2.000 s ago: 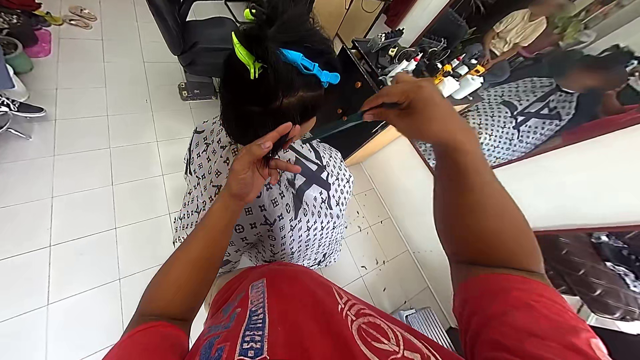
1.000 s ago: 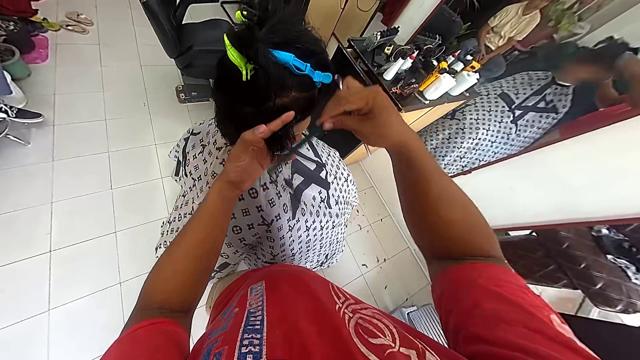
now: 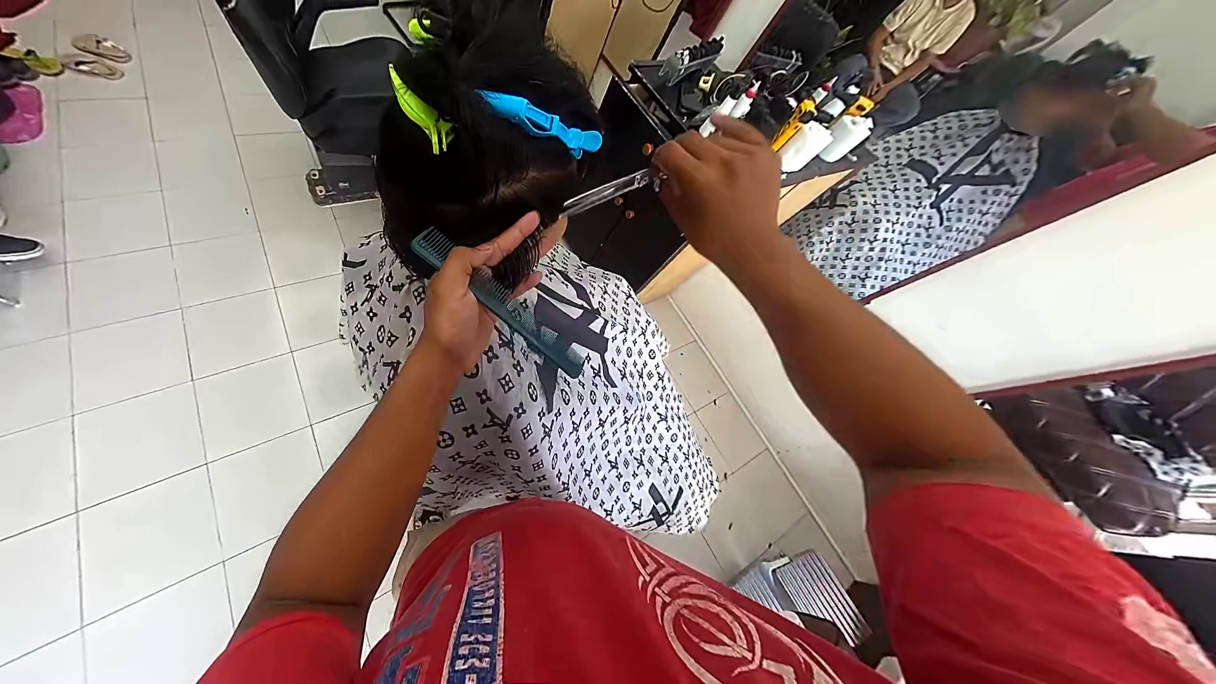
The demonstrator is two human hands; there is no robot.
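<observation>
A seated person with dark hair (image 3: 427,190) wears a white patterned salon cape (image 3: 589,437). A lime green hair clip (image 3: 420,109) and a blue hair clip (image 3: 541,123) hold the upper hair. My left hand (image 3: 465,299) is at the side of the head, gripping a dark teal comb (image 3: 532,332) that slants across the palm; a lock of hair lies by its fingers. My right hand (image 3: 717,185) is right of the head and holds metal scissors (image 3: 608,193), their blades pointing left to the hair beside the face.
A counter (image 3: 807,185) with white bottles (image 3: 806,145) and tools stands at the right, below a mirror (image 3: 950,180) that reflects people. A black chair (image 3: 356,85) is behind the seated person. Sandals (image 3: 95,57) lie on the tiled floor at far left.
The comb, held in my right hand two seconds ago, is now in my left hand. The scissors now extend from my right hand toward the hair.
</observation>
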